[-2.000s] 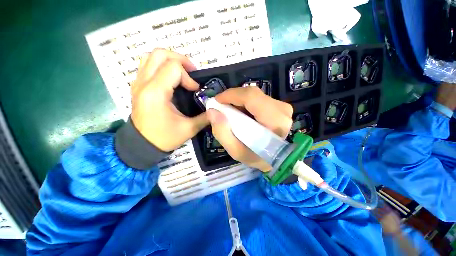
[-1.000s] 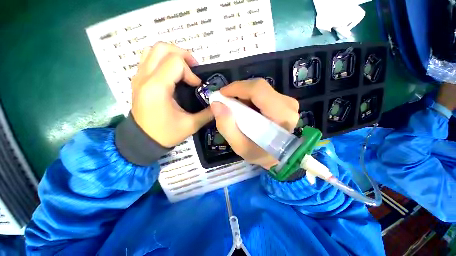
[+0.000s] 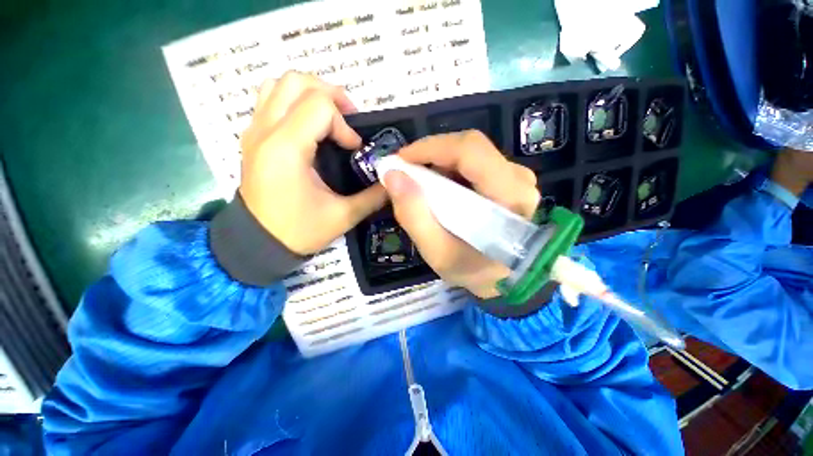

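My right hand (image 3: 468,209) grips a clear-white dispensing syringe (image 3: 463,214) with a green collar and an air hose at its back. The syringe tip meets the lower edge of a small black watch housing (image 3: 376,151); the exact contact point is too small to tell. My left hand (image 3: 299,165) holds that housing at its left side with thumb and finger, over the left end of the black foam tray (image 3: 463,116). Other housings lie in the tray's pockets, one (image 3: 388,245) just below my hands.
A white slotted parts tray (image 3: 258,62) lies under and behind the foam tray. A crumpled white wipe (image 3: 602,31) is at the back right. Stacked trays (image 3: 31,294) stand far left. A blue reel (image 3: 726,71) and another person's blue sleeve (image 3: 726,276) are at the right.
The syringe and my right hand have shifted slightly right, with the tip moving along the housing's lower edge. My left hand still holds the housing.
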